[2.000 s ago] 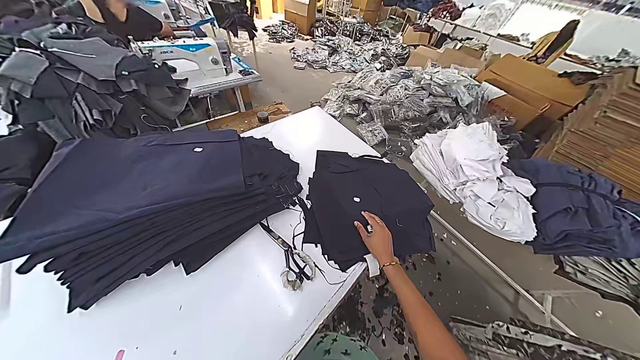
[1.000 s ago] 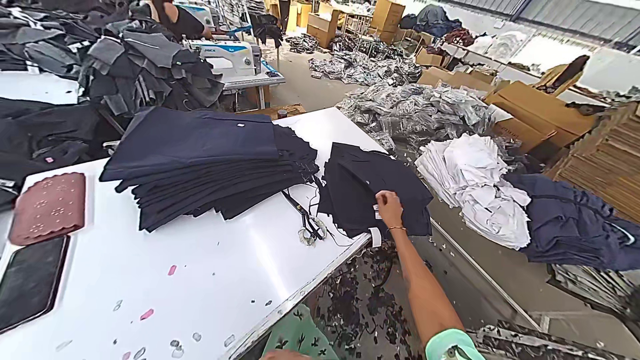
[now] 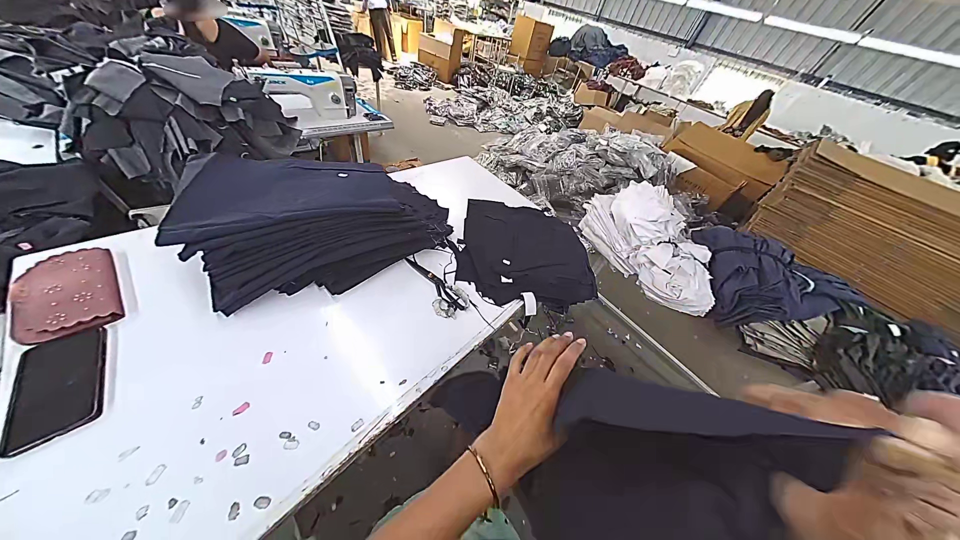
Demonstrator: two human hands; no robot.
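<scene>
A dark navy cloth panel (image 3: 675, 442) is stretched out below the table corner. My left hand (image 3: 532, 397), with a thin bangle at the wrist, grips its upper left part; the thumb is hidden. My right hand (image 3: 862, 457), blurred by motion, holds the panel's right end. On the white table (image 3: 315, 390) lies a fanned stack of navy cloth pieces (image 3: 300, 217). Beside it, a smaller dark stack (image 3: 525, 251) rests at the corner, with small white tags. Dark-handled scissors (image 3: 439, 289) lie between the two stacks.
A pink scalloped case (image 3: 66, 294) and a black phone (image 3: 56, 390) lie at the table's left. Heaped dark garments (image 3: 172, 97), a sewing machine (image 3: 307, 94) and a person (image 3: 225, 37) are behind. White cloth bundles (image 3: 652, 244) and flattened cartons (image 3: 862, 225) stand right.
The hand that was on the smaller dark stack is off it. Both hands now hold a dark cloth panel in front of the table corner. The view has shifted.
</scene>
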